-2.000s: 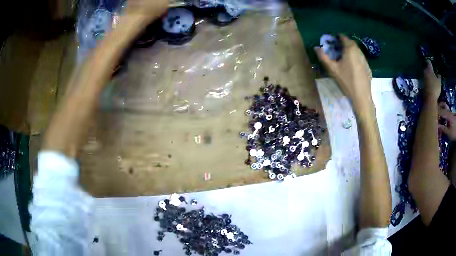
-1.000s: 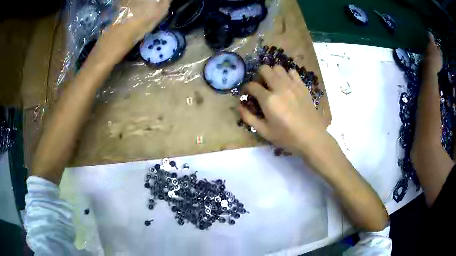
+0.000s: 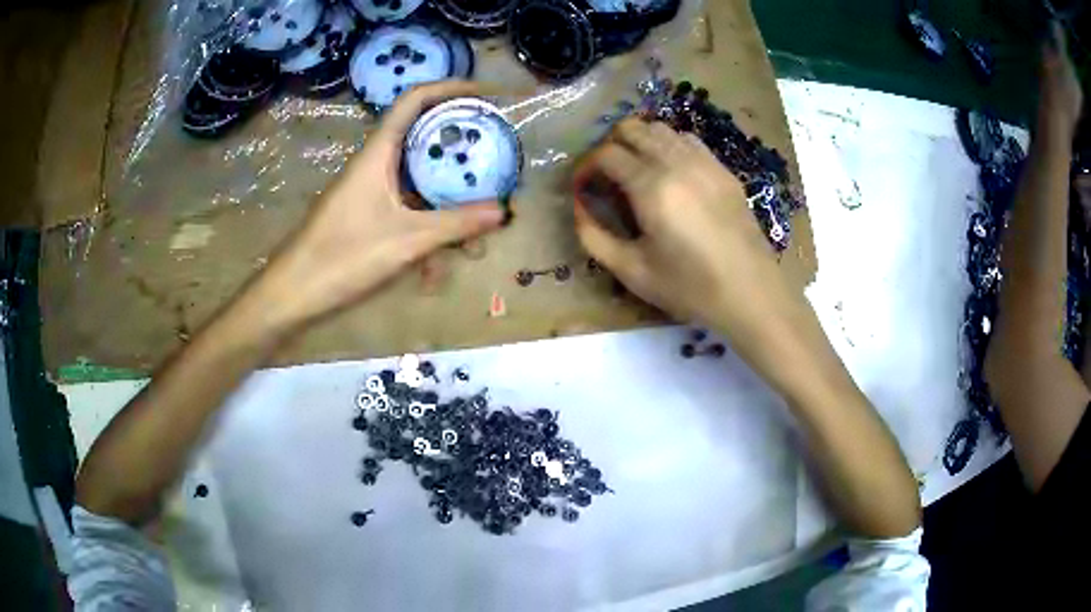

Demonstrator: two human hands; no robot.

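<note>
My left hand [image 3: 395, 209] holds a round housing [image 3: 462, 153] by its rim, with the pale blue-white inner face and its dark holes turned up. My right hand [image 3: 670, 209] is just right of it, fingers curled together at the near-left edge of the pile of small dark inserts [image 3: 732, 150]. Whether it pinches a part is hidden by the fingers. A joined pair of small round pieces [image 3: 543, 275] lies on the brown board between the hands. Another pair [image 3: 702, 348] lies on the white sheet beside my right wrist.
More housings [image 3: 401, 66] lie on clear film [image 3: 156, 144] at the top of the board [image 3: 144, 281]. A second heap of small parts [image 3: 485, 460] is on the white sheet [image 3: 670, 502]. At the right, another person's arm [image 3: 1035, 275] is beside a dark pile [image 3: 983, 287].
My left hand has come down from the top of the board and taken hold of a housing. My right hand has drawn back slightly from the insert pile, uncovering part of it.
</note>
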